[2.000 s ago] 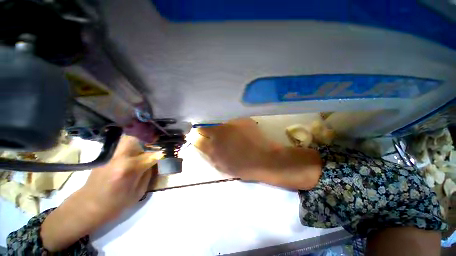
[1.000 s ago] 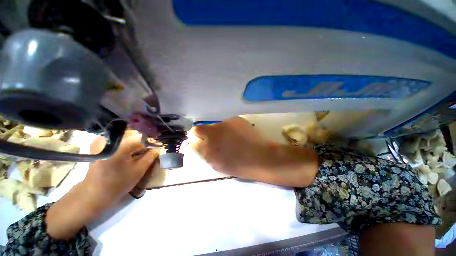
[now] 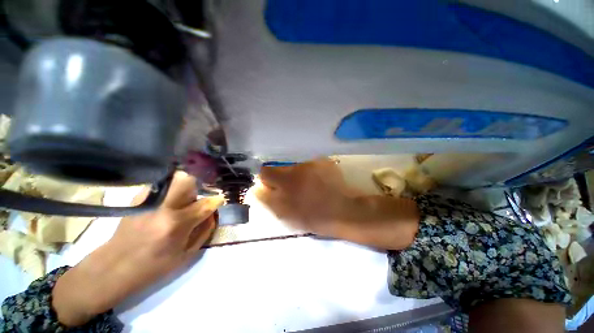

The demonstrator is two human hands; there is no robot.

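My left hand (image 3: 153, 231) is at the left of the needle area, fingers bent together, with a small beige fabric piece (image 3: 229, 234) showing beside and below its fingertips on the machine bed. My right hand (image 3: 309, 198) lies on the bed under the arm, fingers curled and pointing left towards the needle area. Its fingertips are blurred by glare, and what they hold cannot be told. The tension dial (image 3: 233, 213) stands between the hands. The needle and presser foot are hidden.
The machine arm (image 3: 293, 97) fills the top. A large grey knob (image 3: 98, 107) and a dark curved bar (image 3: 78, 207) are close at left. Beige pieces lie left (image 3: 62, 224), behind my right wrist (image 3: 391, 181) and far right (image 3: 566, 221). A measuring strip (image 3: 384, 320) edges the white tabletop (image 3: 273, 279).
The view has shifted, so the grey knob looks larger and further right. My left fingers have closed up beside the dial, and more of the beige piece shows below it. My right hand stays nearly in place.
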